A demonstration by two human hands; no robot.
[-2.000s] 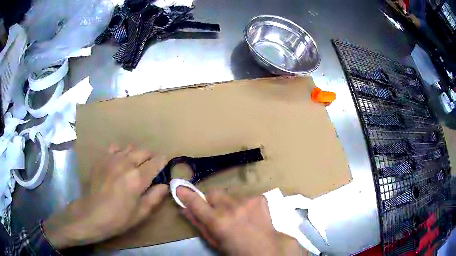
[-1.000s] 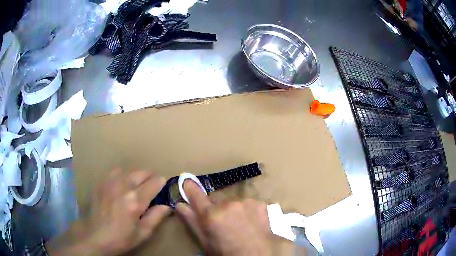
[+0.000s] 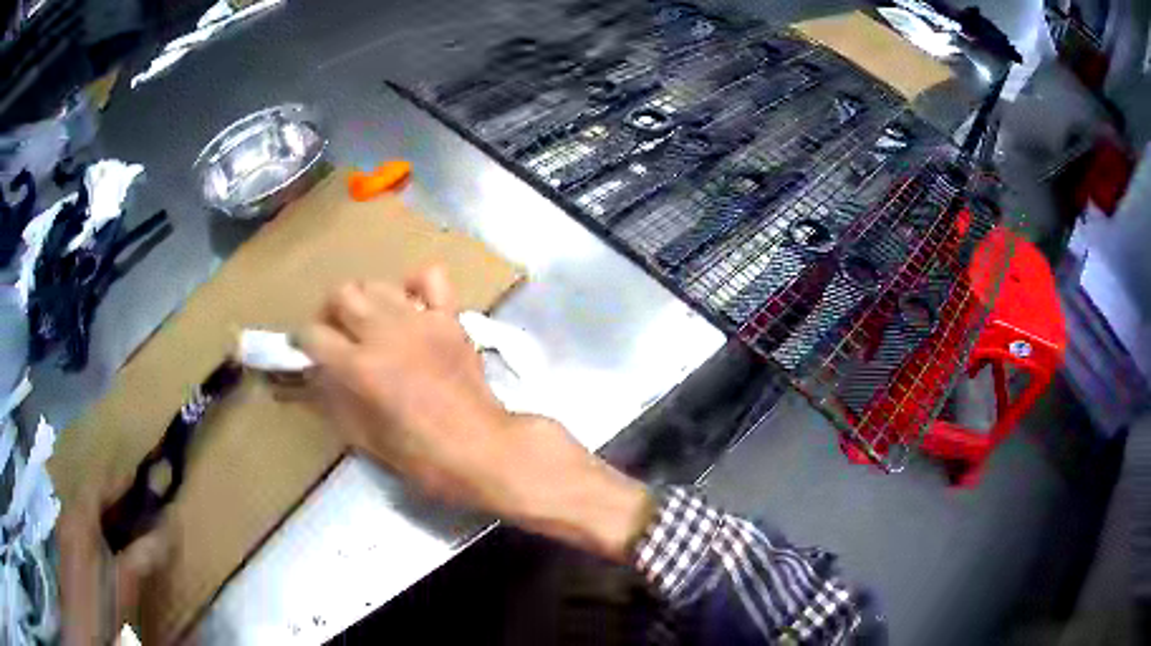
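Note:
A dark watch band with a case ring [image 3: 162,477] lies diagonally over the brown cardboard sheet [image 3: 297,271]. My left hand [image 3: 107,574] is blurred and partly cut off at the lower left edge, at the band's lower end; its fingertips seem to hold that end. My right hand [image 3: 391,372] is over the cardboard's right part, away from the ring, with a white cloth or tissue [image 3: 271,351] at its fingertips. Another white piece [image 3: 490,338] shows behind my right hand.
A steel bowl [image 3: 261,160] and an orange piece [image 3: 379,181] are beyond the cardboard. A black mesh rack [image 3: 682,259] with rows of watch pieces overhangs the table edge above a red stool [image 3: 1016,303]. Dark pieces [image 3: 76,284] and white scraps lie left.
The view has swung right, showing the whole rack and the stool. My right hand has lifted off the case ring and moved right with the white piece. My left hand stays at the band's end.

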